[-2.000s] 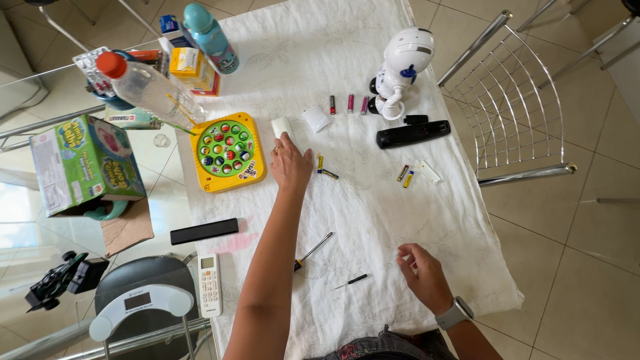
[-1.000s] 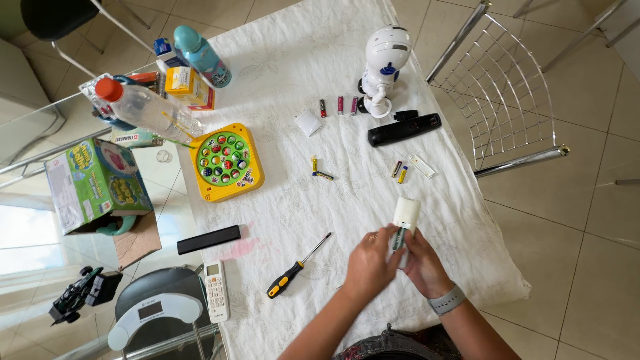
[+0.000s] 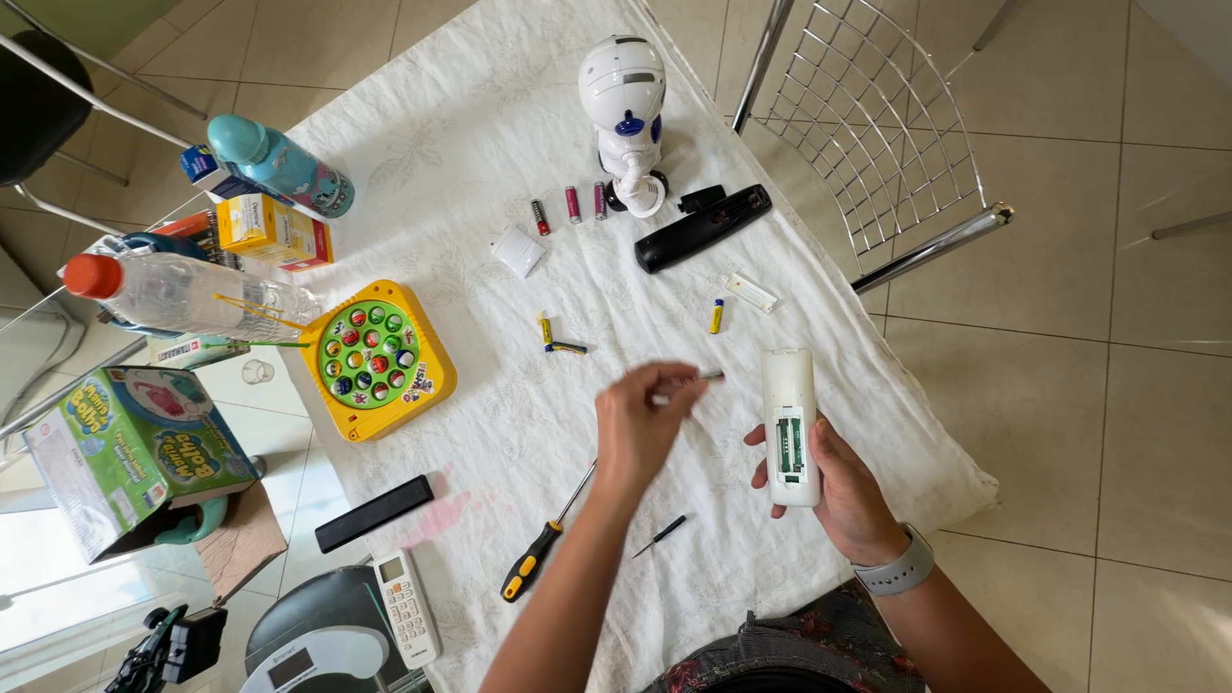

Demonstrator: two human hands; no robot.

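Observation:
My right hand (image 3: 847, 481) holds a white remote control (image 3: 789, 385) back side up, its battery compartment uncovered with the metal contacts showing. My left hand (image 3: 645, 423) pinches a small battery (image 3: 710, 375) between thumb and fingers, left of the remote. Above the remote lie a yellow battery (image 3: 716, 316) and a white battery cover (image 3: 751, 293). Two more yellow-and-dark batteries (image 3: 565, 347) are beyond my left hand. Below it rest a yellow-and-black screwdriver (image 3: 532, 561) and a thin small black screwdriver (image 3: 661, 536).
A white toy robot (image 3: 624, 106), a black remote control (image 3: 703, 229) and several red and purple batteries (image 3: 573, 204) are at the far side. Leftward are a yellow fishing game (image 3: 423, 375), a plastic bottle (image 3: 183, 289), a black bar (image 3: 373, 513) and another white remote (image 3: 406, 608).
My hands, together at the remote a second ago, are now apart. One of the two batteries near the white cover has left its place there, and my left hand now holds a battery.

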